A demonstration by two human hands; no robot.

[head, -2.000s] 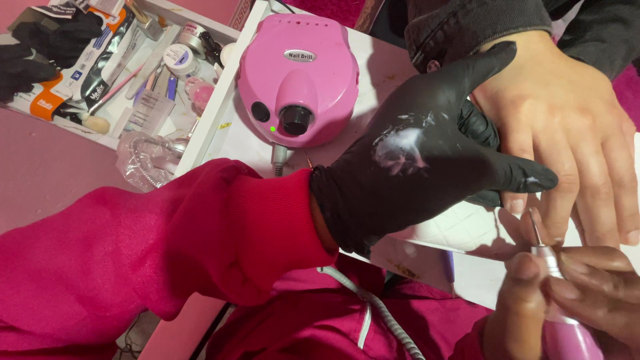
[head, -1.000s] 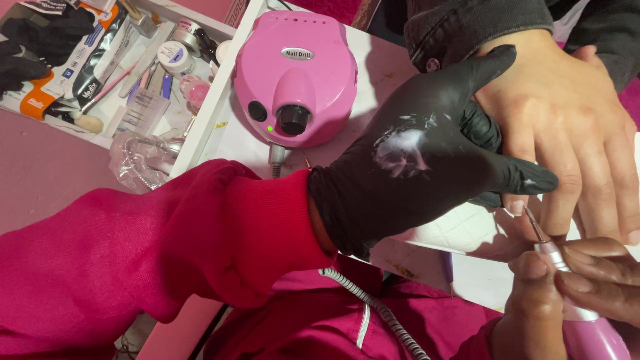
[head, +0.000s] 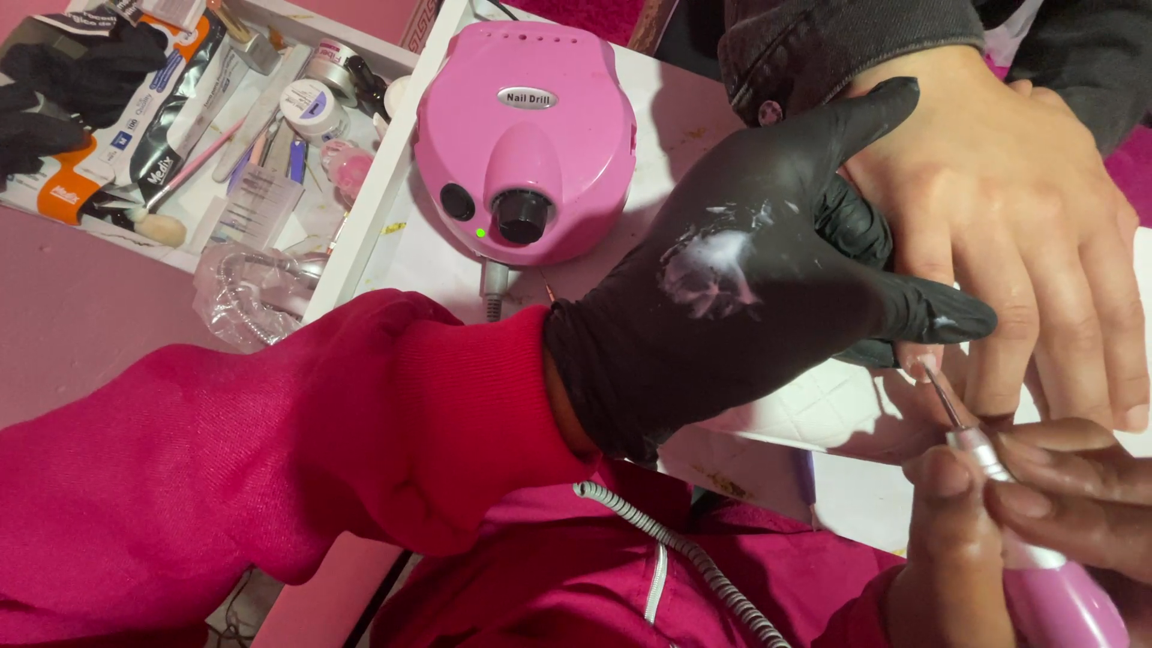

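My left hand [head: 747,261], in a black glove smeared with white on its back, holds the little finger [head: 920,355] of another person's hand [head: 1008,207]. That hand lies palm down on a white quilted pad [head: 819,405]. At the lower right my right hand [head: 954,522], ungloved, grips a pink and silver nail drill handpiece [head: 1053,576]. Its thin metal bit [head: 943,396] points up and left, with its tip at the nail of the held finger. A pink nail drill control unit [head: 526,144] with a green light stands left of the gloved hand.
An open white drawer [head: 360,202] at the upper left holds black gloves [head: 81,72], small jars [head: 312,108], brushes and packets. Clear plastic wrap [head: 247,292] lies at its near edge. A coiled grey cord [head: 684,549] runs across my lap. The other person's dark sleeve [head: 846,45] is at the top.
Since two seconds ago, the handpiece in my right hand has tilted, and its bit now points more to the left, toward the held finger's nail. My left hand keeps its hold.
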